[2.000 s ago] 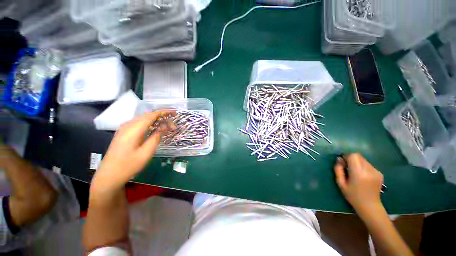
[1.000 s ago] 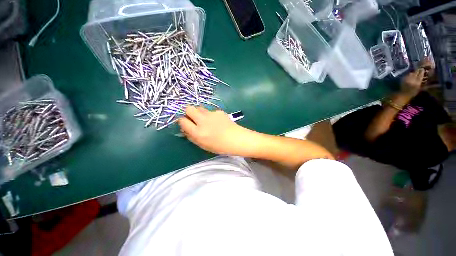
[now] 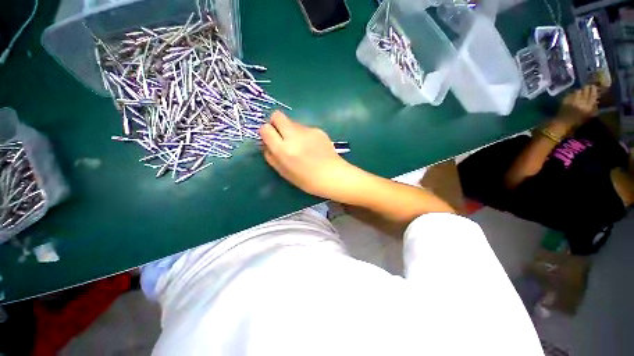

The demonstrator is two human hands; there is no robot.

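A heap of silver metal pins (image 3: pixel 184 97) spills from a clear tub (image 3: pixel 73 45) tipped on its side at upper left. My right hand (image 3: pixel 299 153) is at the heap's right edge, back of the hand up, fingers curled with the fingertips by the outer pins. A slim dark and white tool (image 3: pixel 341 147) sticks out past the hand's right side, held in the curled fingers. Whether the fingertips hold a pin cannot be told. My left hand is out of the picture.
A clear tub of pins (image 3: pixel 21 182) is cut off at the left edge. A phone (image 3: pixel 325 14) lies at the top. Clear boxes, one with pins (image 3: pixel 403 59), stand at upper right. Small filled trays (image 3: pixel 554 62) and another person's arm (image 3: pixel 549 139) are at far right.
The view has turned right, so the heap sits further left. My right hand has moved from the heap's lower edge to its right edge. My left hand, over the left tub at first, has left the picture.
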